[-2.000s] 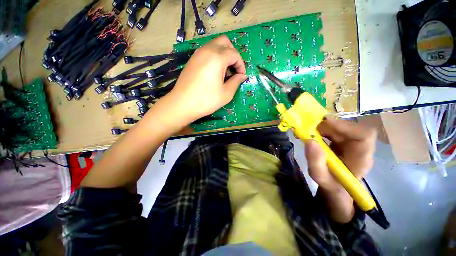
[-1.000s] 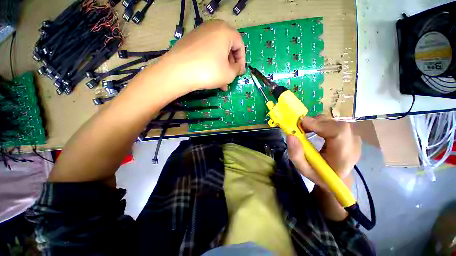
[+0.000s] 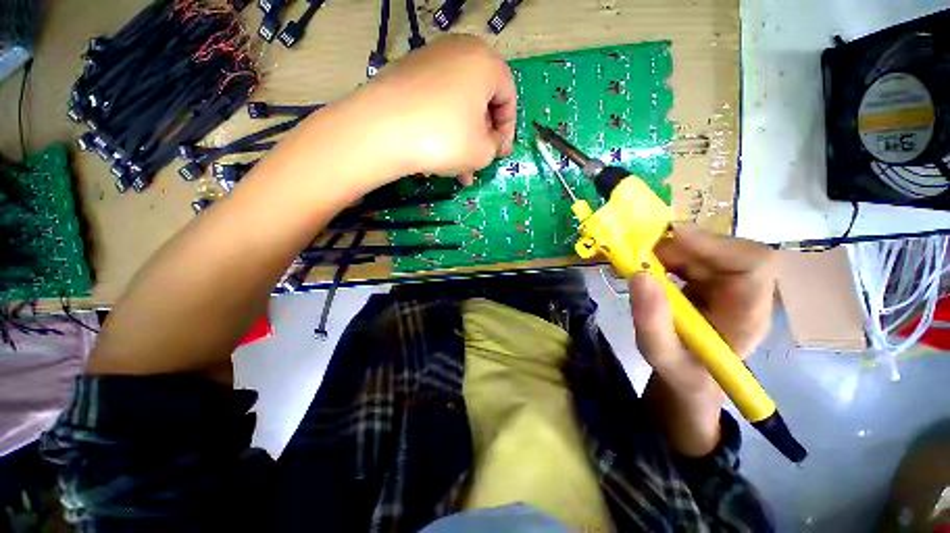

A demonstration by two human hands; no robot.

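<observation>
The green PCB panel (image 3: 599,115) lies in front of me. Several black cable leads (image 3: 411,222) reach its left part, connectors pointing left. My left hand (image 3: 443,115) is over the panel's upper left area, palm down, thumb and fingers curled together at the board; whatever is between the fingertips is hidden. My right hand (image 3: 719,297) holds the yellow soldering gun (image 3: 693,323) like a thick pen. Its dark tip and thin solder feed tube point up-left, a little right of my left fingertips; whether the tip touches the board is unclear.
Loose cables (image 3: 167,89) with reddish wire ends lie in a pile at upper left. More connectors (image 3: 380,62) lie beyond the panel. Another green board (image 3: 63,219) with dark cables is at far left. A black fan (image 3: 891,120) stands right on a white surface. Brown cardboard (image 3: 708,73) lies underneath.
My left hand has moved slightly up-left since the oldest frame. The soldering tip moved left to my left fingertips, then back right, away from them.
</observation>
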